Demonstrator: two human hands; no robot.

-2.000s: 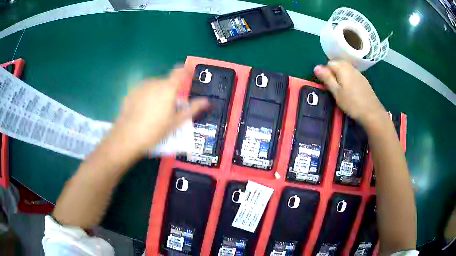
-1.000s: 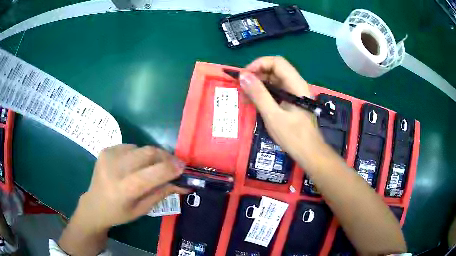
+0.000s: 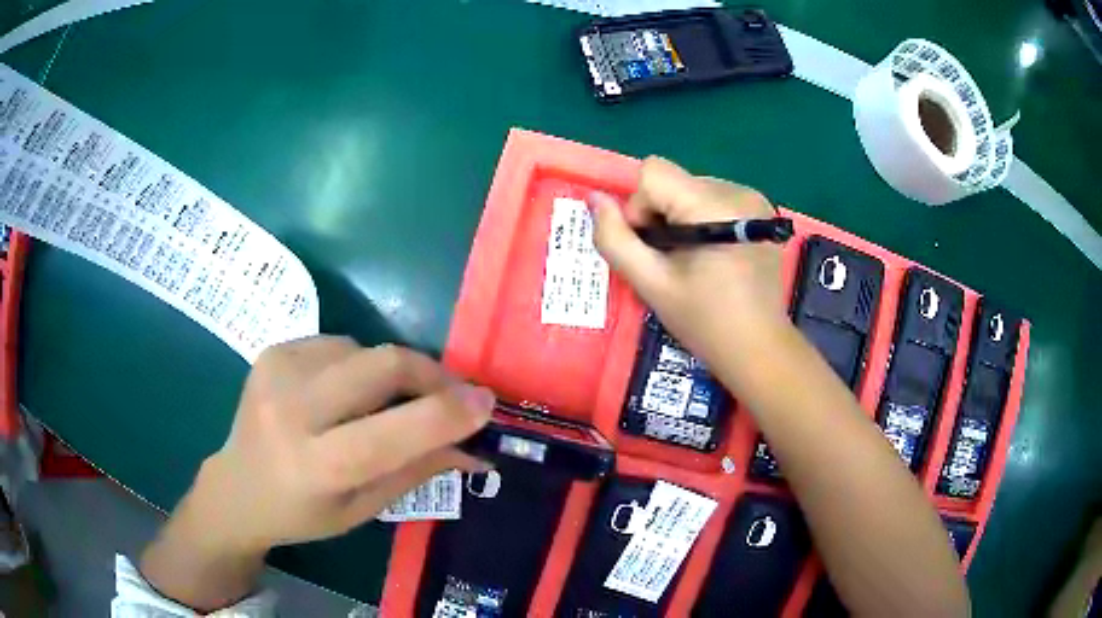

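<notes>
The red phone tray point(image 3: 489, 278) holds two rows of black phones. My left hand point(image 3: 351, 441) holds a phone point(image 3: 550, 449) tilted up on its edge over the top-left slot's lower end. The label strip point(image 3: 169, 242) runs from the left into my left hand, and its end shows below that hand. My right hand point(image 3: 707, 260) holds a black pen point(image 3: 725, 232) over the tray's top row; its tip is hidden behind my fingers. A larger label slip point(image 3: 575, 266) lies in the opened top-left slot. Another label slip point(image 3: 660, 541) lies across a lower-row phone point(image 3: 604, 567).
A loose phone point(image 3: 683, 54) lies behind the tray. A white label roll point(image 3: 900, 133) stands at the back right on the green bench point(image 3: 363, 157). A pale line curves across the bench. Part of another red tray point(image 3: 12, 338) shows at the left edge.
My left hand took hold of the top-left phone and tilted it up, uncovering the slip beneath. My right hand left the roll's side and now holds the pen. The view has shifted slightly.
</notes>
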